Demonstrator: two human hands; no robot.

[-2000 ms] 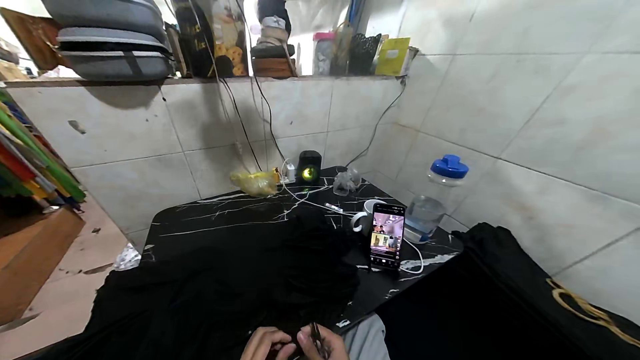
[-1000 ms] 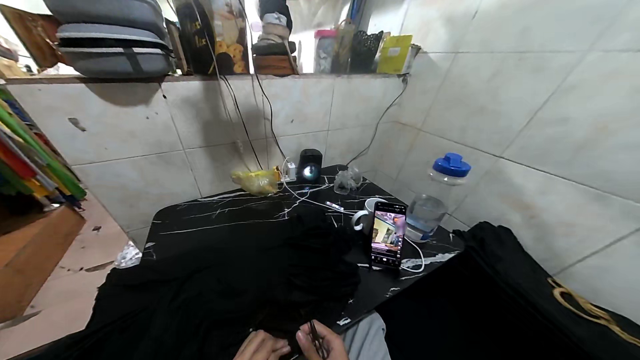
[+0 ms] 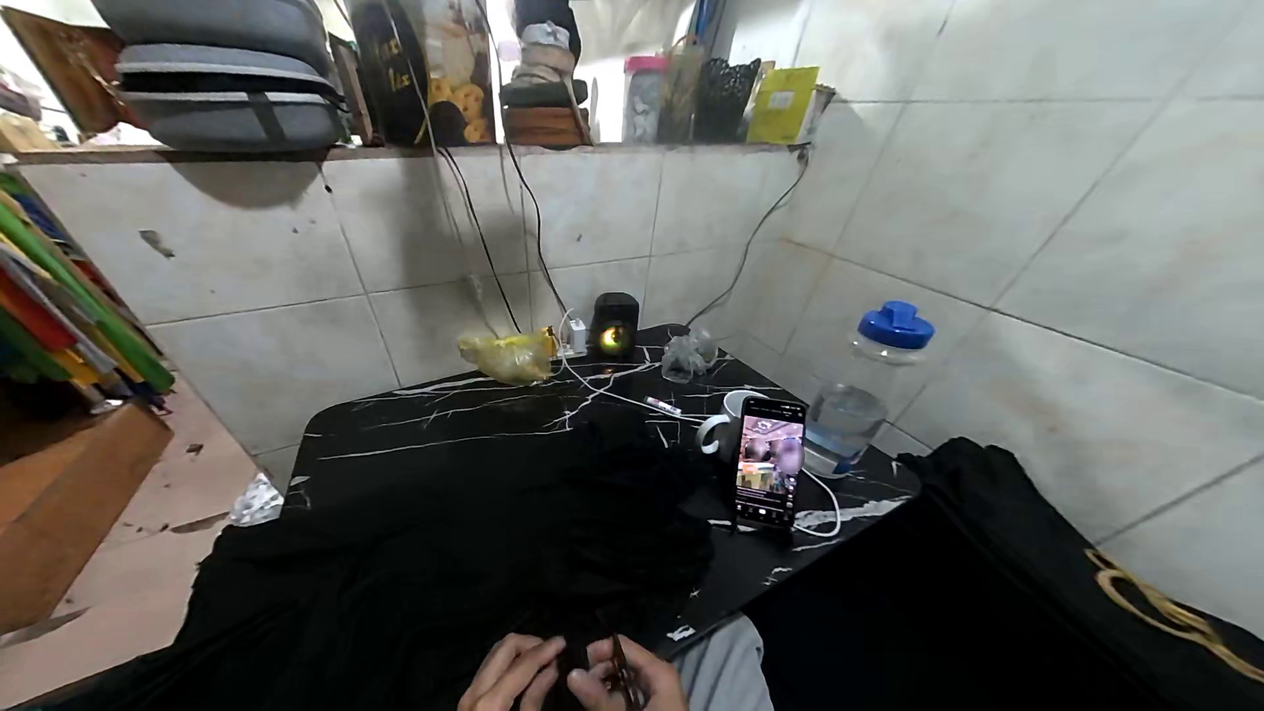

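Black cloth (image 3: 434, 553) is spread over the near part of the table and hangs past its left edge. At the bottom of the view my left hand (image 3: 513, 673) pinches a bit of this cloth between thumb and fingers. Just to its right, my right hand (image 3: 632, 676) holds a small dark metal tool (image 3: 622, 667), perhaps small snips, its tip pointing up; the fingers partly hide it. The two hands are close together. Beyond them a smartphone (image 3: 768, 462) with a lit screen leans upright against a white mug (image 3: 726, 425).
A clear plastic bottle with a blue lid (image 3: 859, 395) stands behind the phone. Farther back are a yellowish plastic bag (image 3: 509, 357), a small black speaker (image 3: 614, 326) and a crumpled clear bag (image 3: 688, 354). A black cloth with gold trim (image 3: 987, 573) lies at right; tiled walls enclose the table.
The hands have shifted only slightly at the bottom edge. The phone's picture and the speaker's light have changed.
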